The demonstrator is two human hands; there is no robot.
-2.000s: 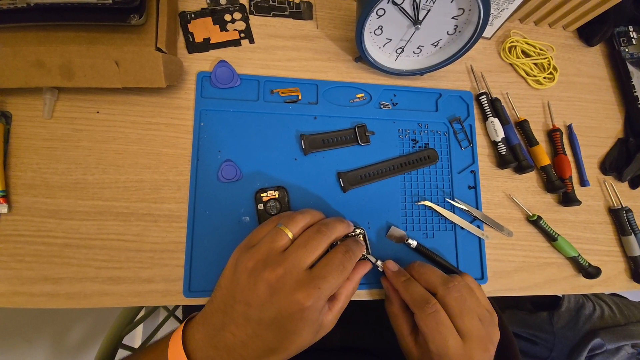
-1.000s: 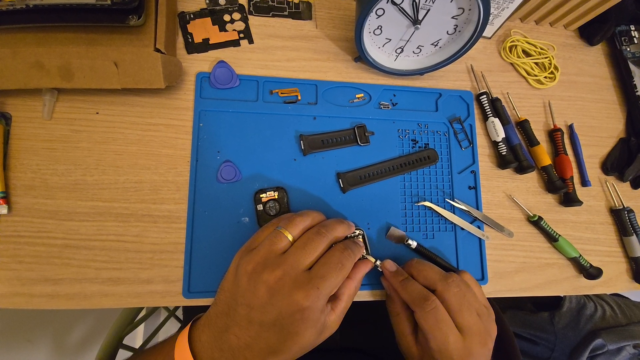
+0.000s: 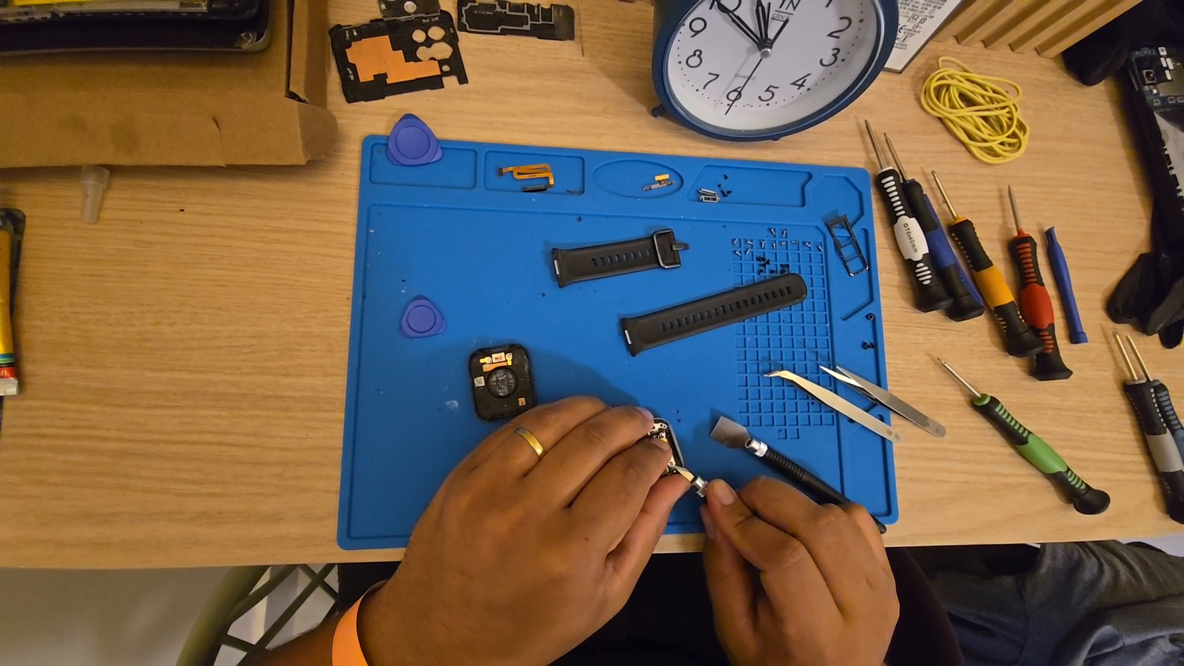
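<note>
My left hand, with a gold ring, holds an opened smartwatch case against the blue silicone repair mat. Its fingers cover much of the case. My right hand grips a small tool with a silvery collar; the pointed tip touches the case's lower right edge, and the handle is hidden in the fingers. The watch's back cover lies left of the case. Two black watch strap halves lie farther up the mat. A scraper with a broad blade lies beside my right hand.
Two tweezers lie on the mat's right side. Several precision screwdrivers lie beyond it. Blue triangular opening picks, small screws and flex cable parts rest on the mat. An analog clock and a cardboard box stand behind.
</note>
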